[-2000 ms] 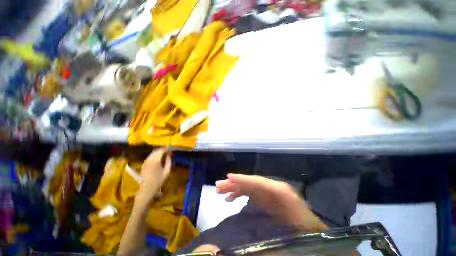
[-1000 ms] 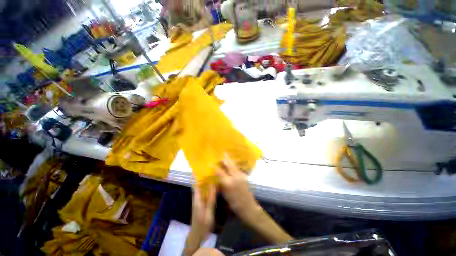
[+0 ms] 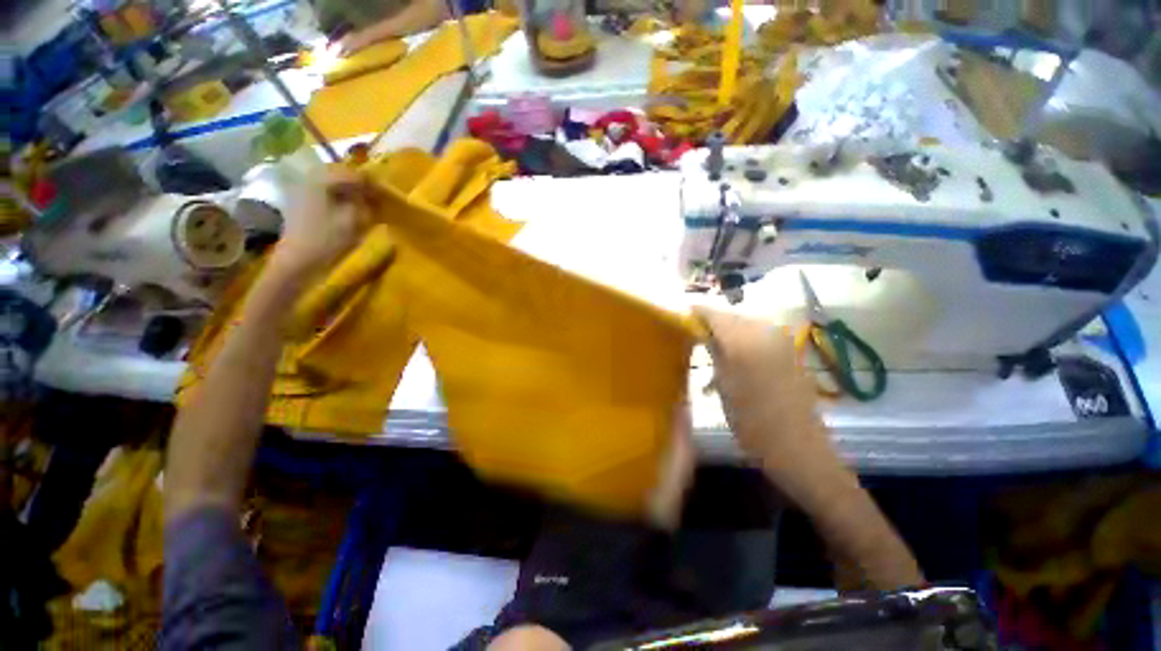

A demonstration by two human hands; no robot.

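A mustard-yellow cut piece [image 3: 548, 356] is stretched between my hands over the table's front edge, its lower part hanging over my lap and blurred. My left hand [image 3: 325, 216] grips its upper left corner, above the yellow bundle. My right hand [image 3: 738, 350] grips its right end, just in front of the needle area. A pale strip shows at the piece's lower right end. The bundle of yellow pieces [image 3: 337, 369] lies on the table at left, partly hidden by my left arm and the held piece. The white sewing machine [image 3: 879, 242] stands to the right.
Scissors [image 3: 853, 360] with green and yellow-orange loops lie on the machine bed, partly behind my right hand. A second machine [image 3: 140, 242] stands at left. Red, pink and black scraps [image 3: 611, 137] and a clear plastic bag [image 3: 872, 95] lie behind. Yellow pieces [image 3: 115, 521] are below the table.
The head view has shifted. The yellow piece, earlier hanging from both hands held close together, is now spread sideways. My left hand has moved up and left, my right hand to the right.
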